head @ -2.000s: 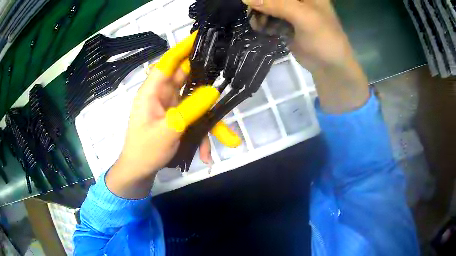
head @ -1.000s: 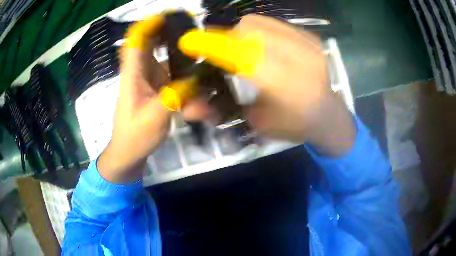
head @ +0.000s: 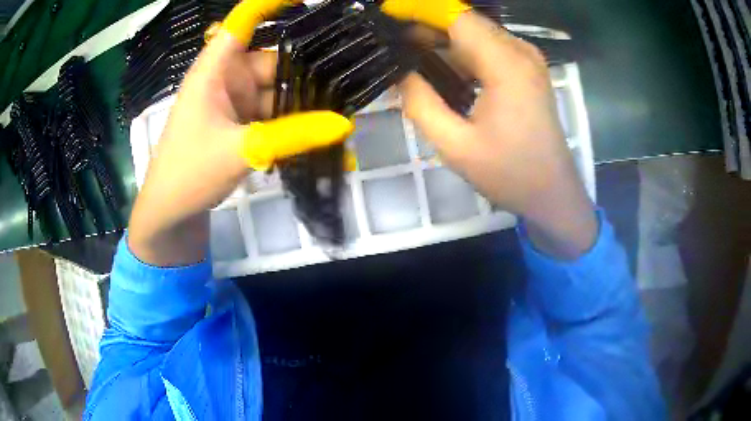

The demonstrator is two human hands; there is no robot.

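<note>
A bundle of glossy black cable assemblies (head: 350,51) is held between both hands over the white compartment tray (head: 379,253). My left hand (head: 202,136), with yellow finger cots on some fingers, grips the bundle's left end, thumb in front. Dark lead ends hang below it, blurred, over the tray's near pockets. My right hand (head: 502,123), with a yellow cot at the top, closes on the bundle's right end. Its far fingertips are partly hidden by the bundle. More black assemblies (head: 169,57) lie on the tray's far left part.
Waiting piles of black assemblies (head: 62,160) lie left of the tray on the green surface (head: 650,82). Stacked trays (head: 725,82) stand at the far right. A brown carton (head: 43,304) is low at the left. Loose assemblies lie on green at the top left.
The bundle, first hanging from my raised right hand into my left, is now stretched across between both hands. My right hand has come lower. The tray looks more level in view.
</note>
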